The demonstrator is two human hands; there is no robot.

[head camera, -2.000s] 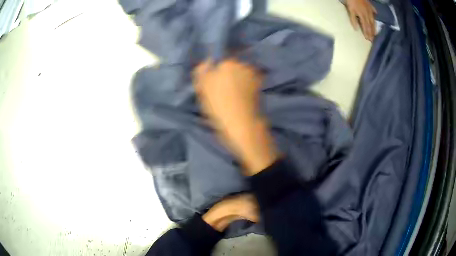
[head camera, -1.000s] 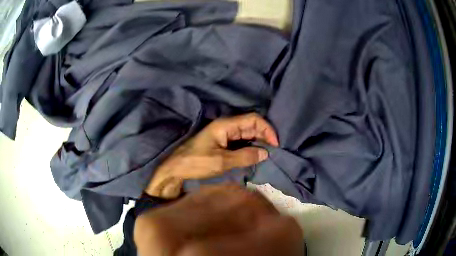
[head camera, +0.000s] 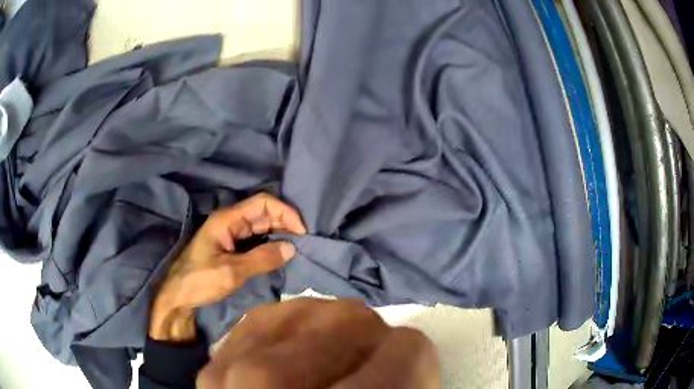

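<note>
A grey-blue cloth length lies draped and creased from the top centre to the lower right. A crumpled grey-blue garment lies at the left with folds and edges showing. My left hand pinches the cloth edge between thumb and forefinger at lower centre, where the garment and the length meet. A small fold stands just right of the fingertips. My right hand is large and blurred at the bottom edge, close to the camera; its fingers and anything in them are hidden.
An off-white table shows at the top and bottom. A metal rail runs out from under the cloth at the lower right. Curved blue, white, grey and brown bands line the right side. A pale patch shows at the far left.
The view has shifted right, showing more of the bands. My hands have left the middle of the garment; my left hand now pinches the cloth edge. Another person's hand, earlier at top right, is gone.
</note>
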